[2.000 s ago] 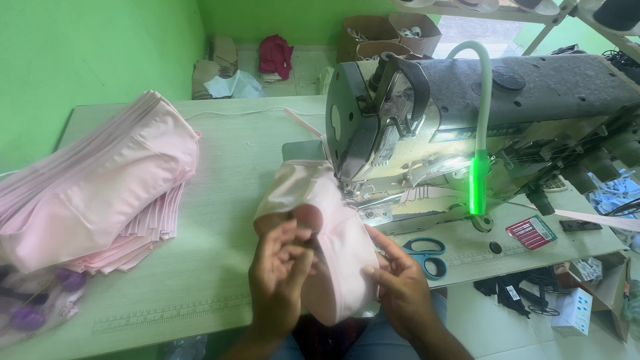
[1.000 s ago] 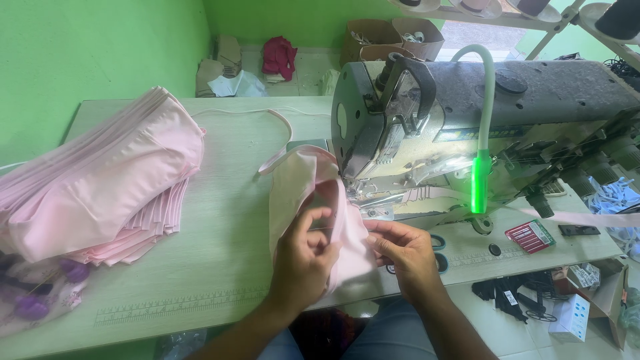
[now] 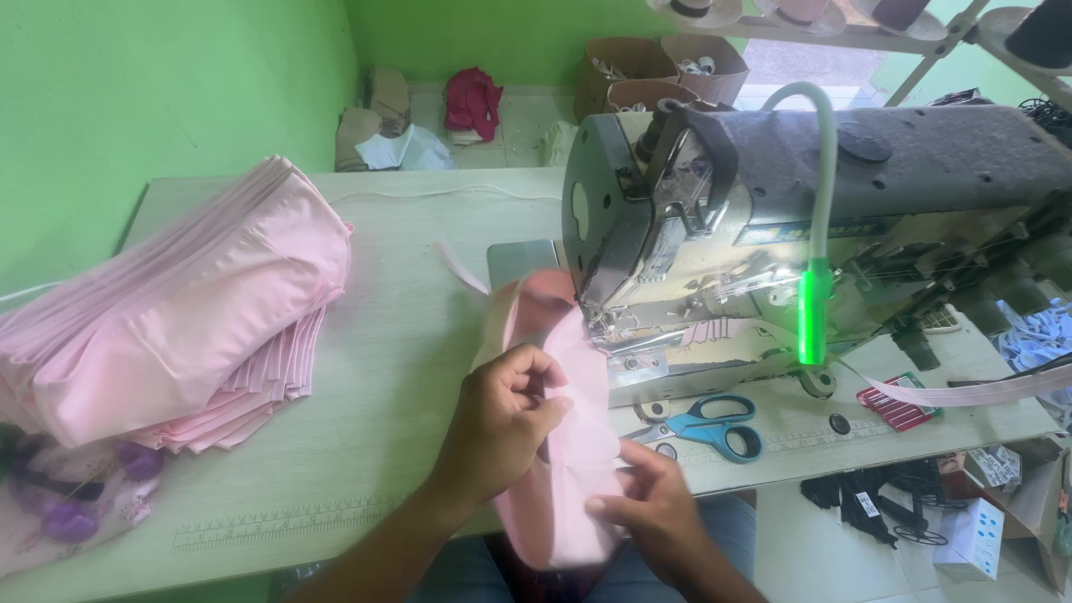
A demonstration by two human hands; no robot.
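A pink fabric piece, curved into an open loop [image 3: 578,419], lies at the left end of an industrial sewing machine [image 3: 670,209], its upper edge by the needle area. My left hand [image 3: 511,419] pinches the loop's middle between thumb and fingers. Lower down on the right, my right hand [image 3: 653,502] grips the fabric's outer edge. A narrow pink strip [image 3: 461,268] sticks out beyond the loop's top. Another pink band [image 3: 971,392] runs into the machine from the right. Blue-handled scissors [image 3: 712,427] lie on the table just right of the fabric.
A tall stack of pink fabric pieces [image 3: 193,293] covers the table's left side, above a floral cloth with purple clips [image 3: 67,519]. A red needle packet [image 3: 900,406] and a black disc [image 3: 840,423] lie at the right. Cardboard boxes [image 3: 624,71] stand on the floor behind.
The fabric has opened from a bunched shape into a longer loop, and the scissors are uncovered again. The narrow strip behind it now shows a shorter length. My hands remain on the fabric.
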